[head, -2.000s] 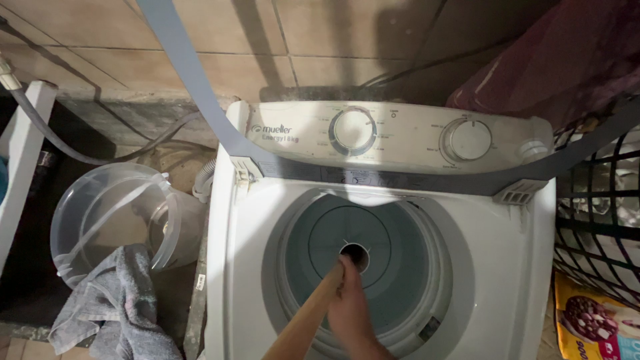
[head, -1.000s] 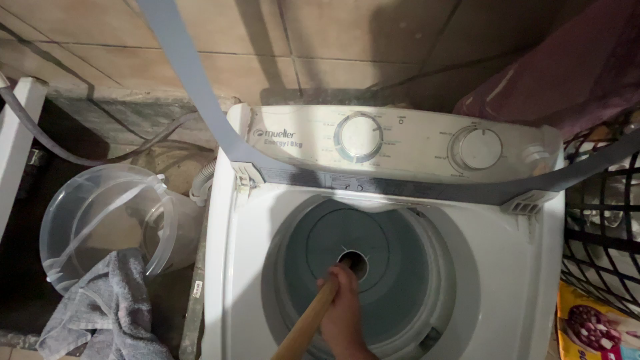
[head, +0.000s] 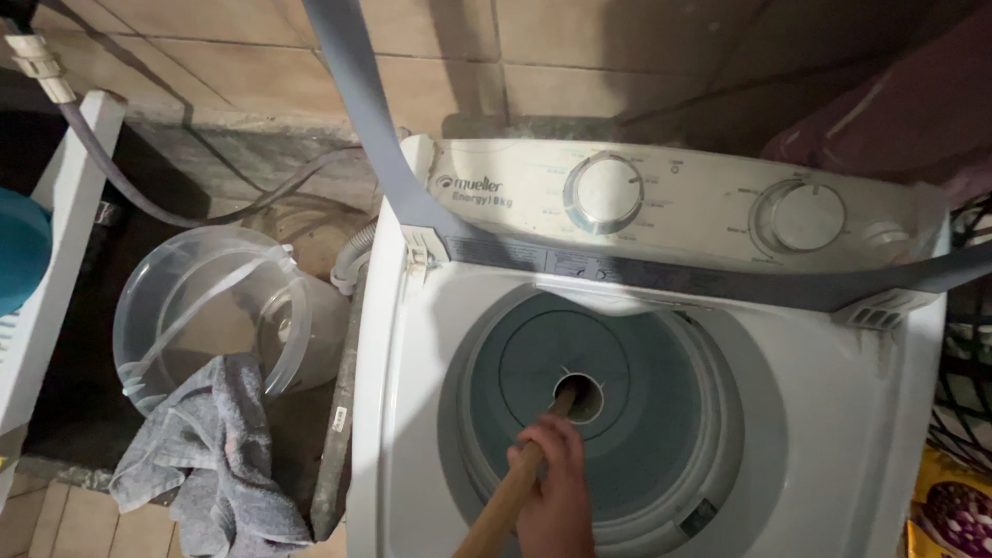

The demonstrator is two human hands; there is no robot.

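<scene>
My right hand [head: 554,473] is closed around a pale wooden pole [head: 504,500], which slants up from the bottom edge. The pole's far end enters the round hole [head: 590,403] in the middle of a grey-blue disc [head: 651,387] inside the tub of a top-loading Mueller washing machine [head: 837,434]; its tip is hidden inside. The machine's lid is raised, with its grey frame [head: 364,101] framing the view. Behind the tub is the control panel [head: 527,167] with two large knobs. My left hand is not in view.
Left of the machine stands a clear plastic bucket [head: 298,341], with a grey towel [head: 225,465] draped at its front. A grey hose [head: 147,205] runs along the wall [head: 418,93]. At the right are a black lattice basket [head: 969,333] and a yellow package [head: 930,480].
My right hand has moved a little away from the hole, so more of the pole shows between them. My grip on the pole remains.
</scene>
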